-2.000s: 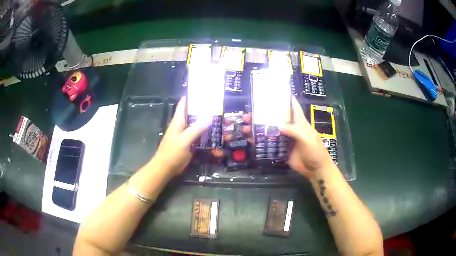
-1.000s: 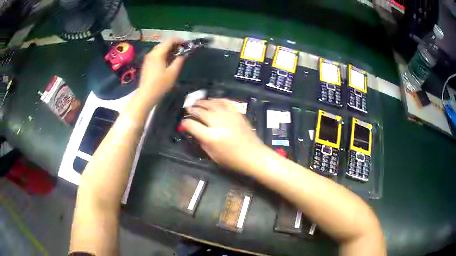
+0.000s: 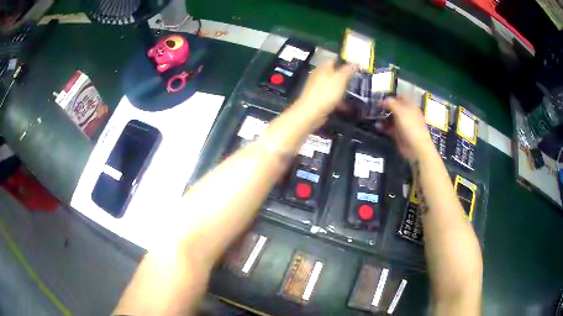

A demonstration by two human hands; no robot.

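Note:
My left hand [image 3: 327, 87] grips a keypad phone [image 3: 358, 52] with a yellow frame and a glaring screen at the tray's top middle. My right hand [image 3: 400, 120] is beside it with its fingers on the lower part of another lit phone [image 3: 383, 82]. The hands are slightly blurred and hide parts of both phones. The clear tray [image 3: 315, 229] holds several phones with their backs up, such as one with a red spot [image 3: 368, 185], and several face-up phones, such as one with a lit screen [image 3: 436, 116]. My forearms cover some pockets.
Flat batteries [image 3: 300, 276] lie along the near edge. A smartphone [image 3: 126, 166] lies on white paper [image 3: 200, 126] at left. Beyond are a red and white carton [image 3: 82, 102], a red figure [image 3: 170, 53] and a fan [image 3: 111, 9]. A water bottle [image 3: 543, 120] stands at right.
My left hand has moved right from near the fan to the tray's top middle. My right hand has moved from the left pockets up beside it. More phones show their backs at left.

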